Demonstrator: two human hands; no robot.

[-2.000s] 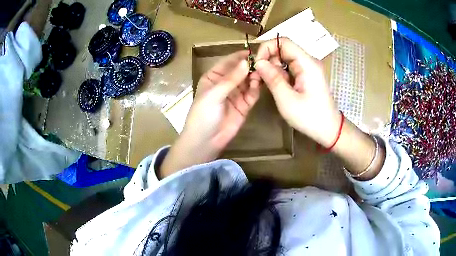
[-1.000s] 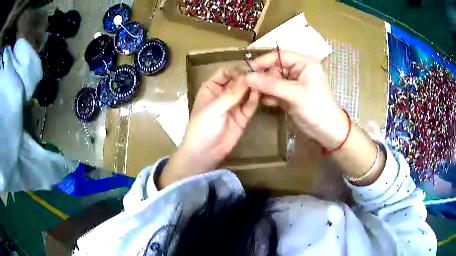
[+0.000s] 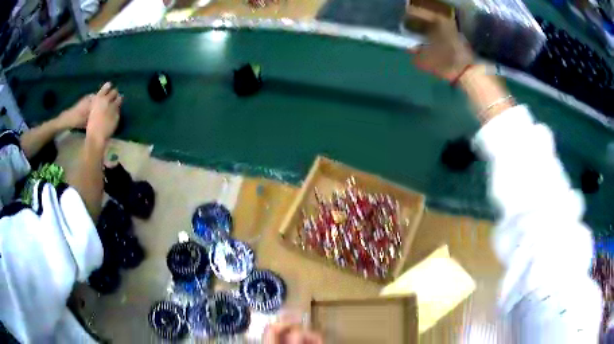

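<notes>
My right hand [image 3: 444,54] is blurred and stretched out over the green belt to its far side. It is at a small brown box [image 3: 431,9]; whether it grips the box is unclear. My left hand [image 3: 293,332] is cut off by the bottom edge, with only blurred fingers showing left of the shallow cardboard tray [image 3: 363,302]. No held part can be made out in it. A parts box [image 3: 301,201] full of red-wired parts [image 3: 353,228] stands behind the tray.
Round black and blue housings [image 3: 262,290] lie at the left. Pale yellow paper [image 3: 437,282] lies beside the tray. The green belt [image 3: 343,87] carries dark units [image 3: 248,79]. A neighbour's hands [image 3: 101,111] are at the belt's left end. More wired parts show at the right edge.
The view has tilted up to the belt. My hands, together over the tray before, are apart. The right has reached far forward; the left is low at the frame's edge.
</notes>
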